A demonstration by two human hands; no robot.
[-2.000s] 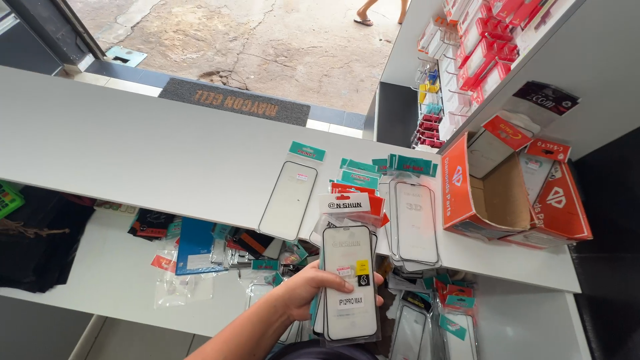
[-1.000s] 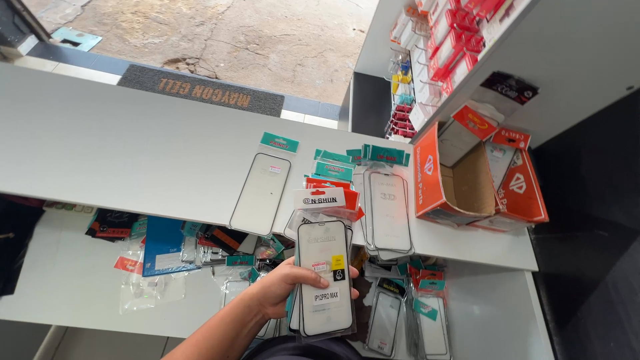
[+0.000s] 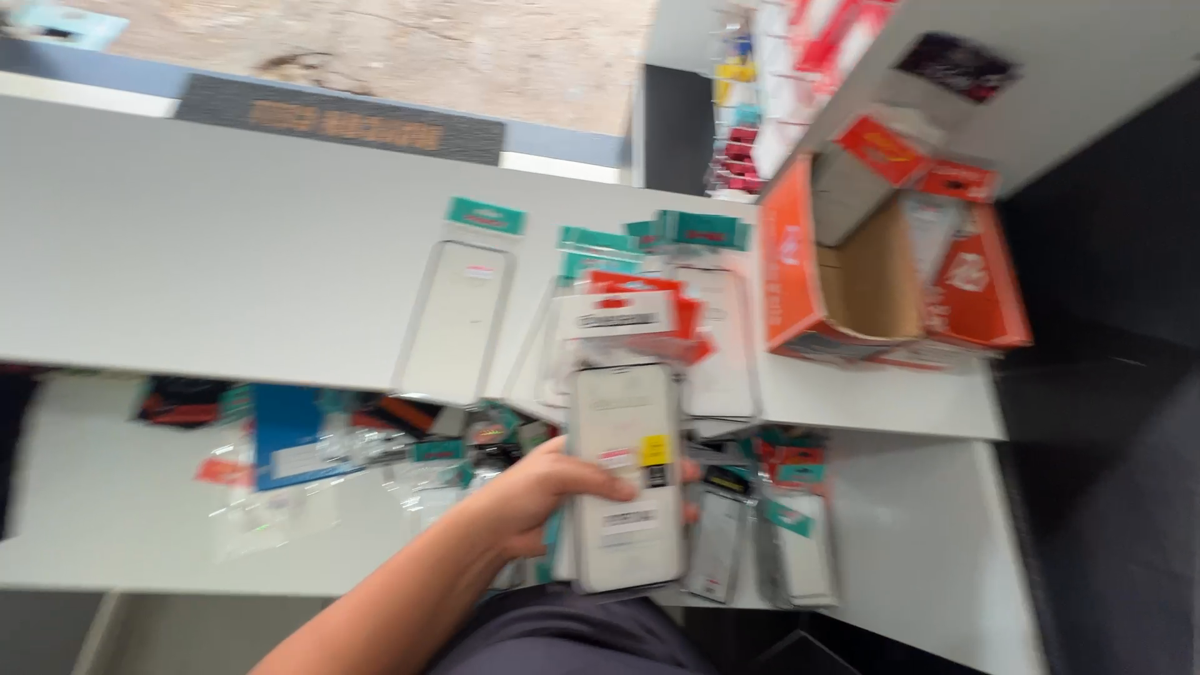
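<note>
My left hand (image 3: 553,487) is closed around a stack of packaged phone screen protectors (image 3: 623,412). The thumb lies across the front one, and fingertips show at its right edge. The front protector has a black border, a yellow-and-black sticker and a white header card. Red header cards stick out behind it. On the white counter (image 3: 234,272), one protector with a green header (image 3: 457,319) lies to the left. More green-topped protectors (image 3: 717,347) lie just behind and to the right of the stack. My right hand is out of view.
An open orange cardboard box (image 3: 789,258) holding packages stands at the right. Below the counter, a lower shelf (image 3: 900,525) bears loose packets, a blue package (image 3: 286,436) and more protectors (image 3: 717,548). Packaged goods hang at the upper right. A dark doormat (image 3: 342,117) lies beyond the counter.
The person's feet seen outside two seconds ago are out of view. My left hand still grips the stack. The view has shifted somewhat.
</note>
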